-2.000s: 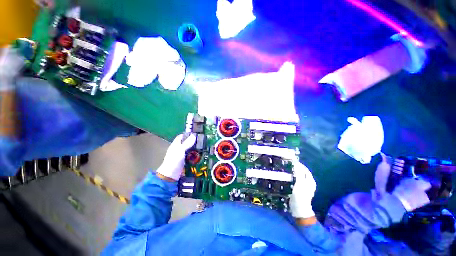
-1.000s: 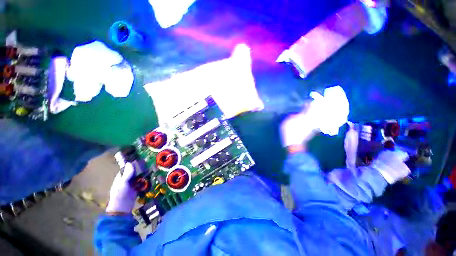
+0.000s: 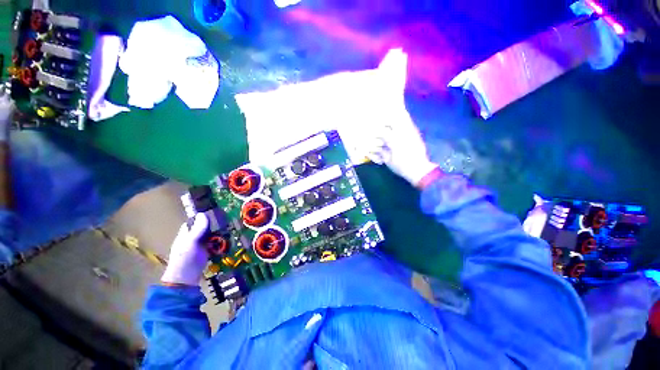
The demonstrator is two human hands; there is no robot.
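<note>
A green power circuit board [image 3: 289, 209] lies tilted in front of me, with three large red-copper rings, silvery-white bars and dark round cans. My left hand [image 3: 187, 249], in a white glove, grips the board's left edge beside the small copper ring. My right hand [image 3: 405, 153], also in a white glove, is just beyond the board's far right corner. Its fingers look closed on crumpled white cloth, but the glove and cloth blend together in the glare. A large white cloth or pad [image 3: 311, 108] lies beyond the board.
A similar board [image 3: 51, 69] is at the far left and another [image 3: 590, 235] at the right, near other people's sleeves. A crumpled white cloth [image 3: 170, 65], a blue-lit round cup [image 3: 213, 11] and a long pinkish roll [image 3: 532, 69] lie on the green bench [image 3: 137, 141].
The board has turned counterclockwise. My right hand let go of its right edge, reached to the crumpled cloth at right, then came back; that cloth is gone from its spot.
</note>
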